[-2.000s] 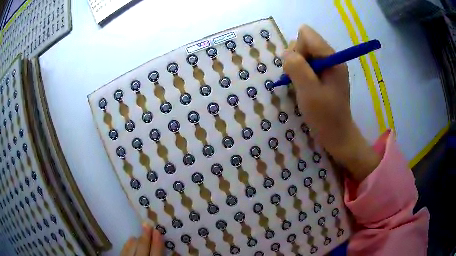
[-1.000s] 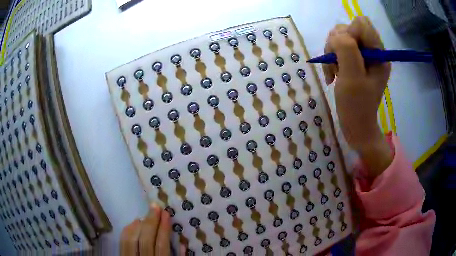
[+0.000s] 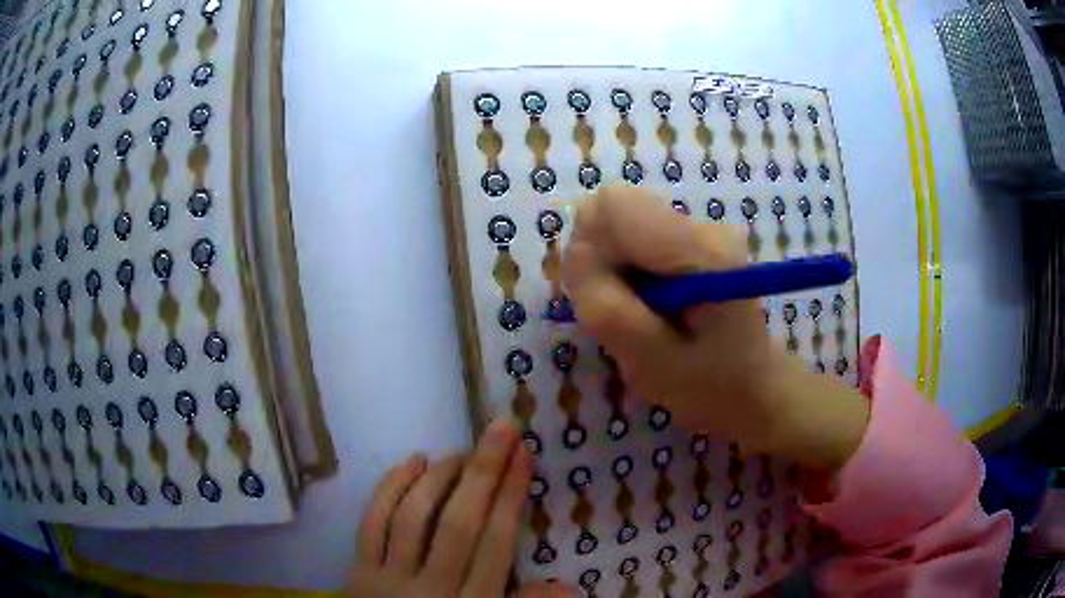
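A white panel [image 3: 654, 84] with rows of dark ring parts [image 3: 496, 181] and tan linking shapes [image 3: 489, 141] lies in front of me, and its left side shows a thick tan edge. My right hand [image 3: 677, 315] grips a blue pen [image 3: 759, 282] over the panel's upper middle. The pen's tip points left at the ring parts near the left edge; whether it touches is unclear. My right hand hides some rings. My left hand [image 3: 450, 514] rests with its fingers spread on the panel's lower left edge and holds nothing.
A panel stack [image 3: 263, 234] with tan edges stands at the left. Yellow tape lines [image 3: 923, 234] run down the white table on the right. Ribbed grey stacks [image 3: 1004, 105] stand at the far right. A pink sleeve [image 3: 905, 491] covers my right forearm.
The panel now sits further right and straighter in view, and the left stack shows larger. My right hand with the blue pen has moved from the panel's right edge to over its left part.
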